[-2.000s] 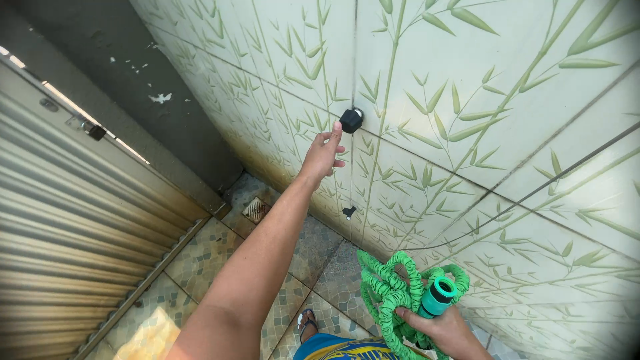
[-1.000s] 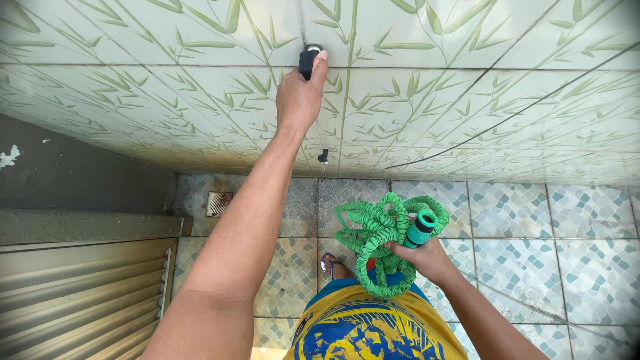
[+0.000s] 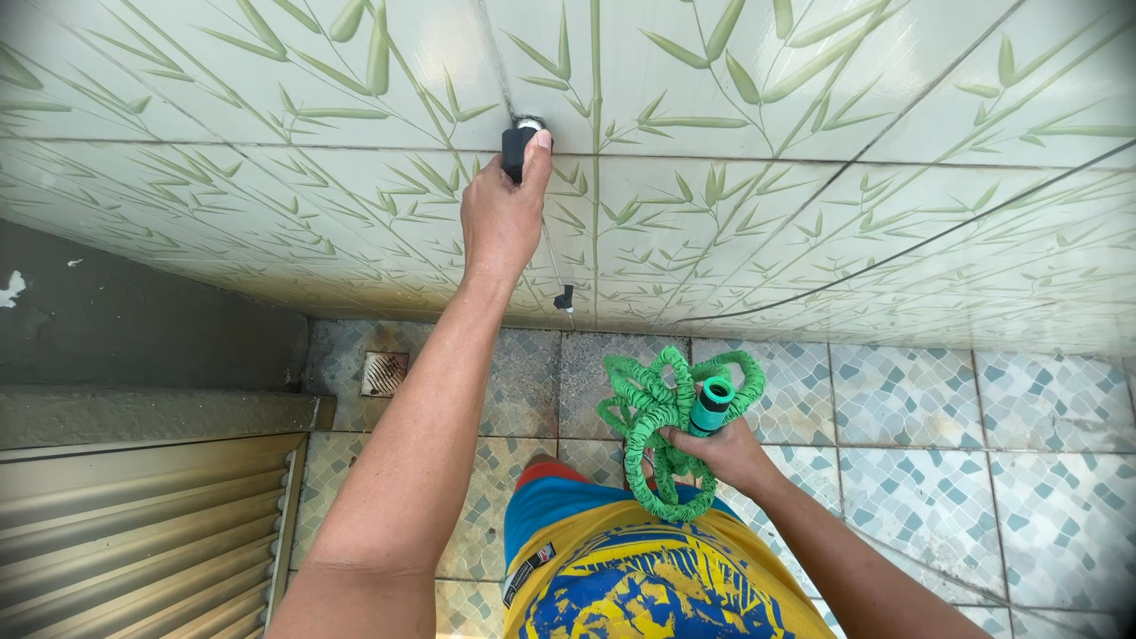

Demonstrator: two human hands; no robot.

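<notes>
My left hand (image 3: 506,209) is closed around a black faucet (image 3: 515,153) that sticks out of the tiled wall, its thumb on top near the bright metal collar. Lower on the same wall is a second, small black tap (image 3: 564,299), which my left hand does not touch. My right hand (image 3: 723,453) holds a bundled green expandable garden hose (image 3: 670,422) in front of my body, with its teal and black end connector (image 3: 712,406) pointing up between thumb and fingers. The fingers under the bundle are partly hidden.
The wall (image 3: 710,231) bears a bamboo-leaf pattern, and a thin dark cable (image 3: 852,275) runs along it at the right. A floor drain (image 3: 384,374) lies in the patterned floor tiles left of centre. A ribbed metal gate (image 3: 142,541) stands at the lower left.
My left hand has gone from reaching at the faucet with a finger to gripping it. My right hand has kept hold of the green hose. The view has turned.
</notes>
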